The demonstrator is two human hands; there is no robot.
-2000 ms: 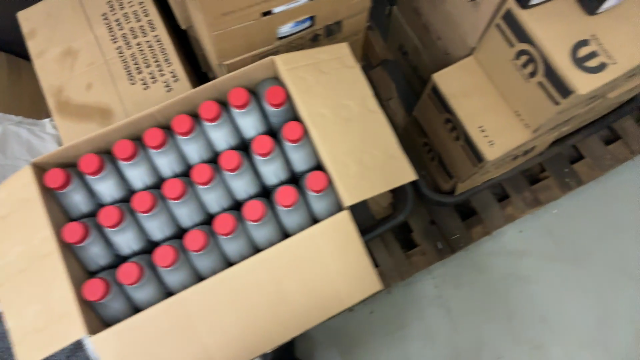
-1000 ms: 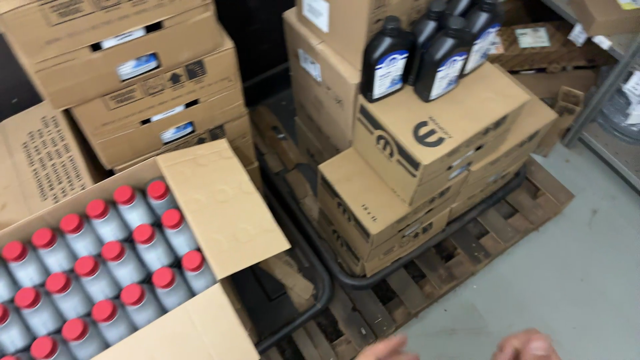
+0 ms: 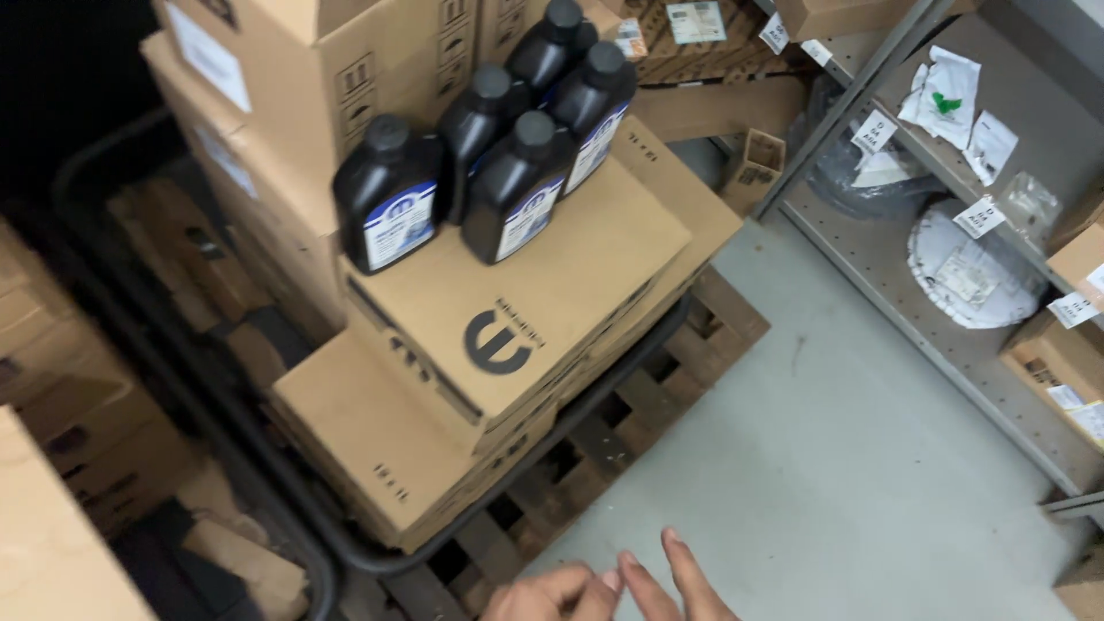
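Note:
Both hands are at the bottom edge, their fingertips close together over the floor. My left hand (image 3: 552, 593) has bent fingers and nothing visible in it; its palm is out of frame. My right hand (image 3: 677, 586) has two fingers extended and apart, holding nothing that shows. Nearest to them is the stack of Mopar cardboard boxes (image 3: 595, 259) in a black-rimmed tray. Several black plastic oil bottles (image 3: 522, 185) with blue and white labels stand upright on the upper box. A lower box (image 3: 379, 431) sticks out at the front.
A wooden pallet (image 3: 621, 440) lies under the black tray rim (image 3: 379, 565). Taller cartons (image 3: 397, 78) rise behind the bottles. On the right, a grey metal shelf (image 3: 931, 358) holds bagged parts (image 3: 975, 263) and boxes. An open carton's flap (image 3: 52, 535) juts in at lower left.
The view has swung right, away from the open carton of red-capped bottles. My hands, not seen two seconds ago, are in view; they are closer together than one second ago.

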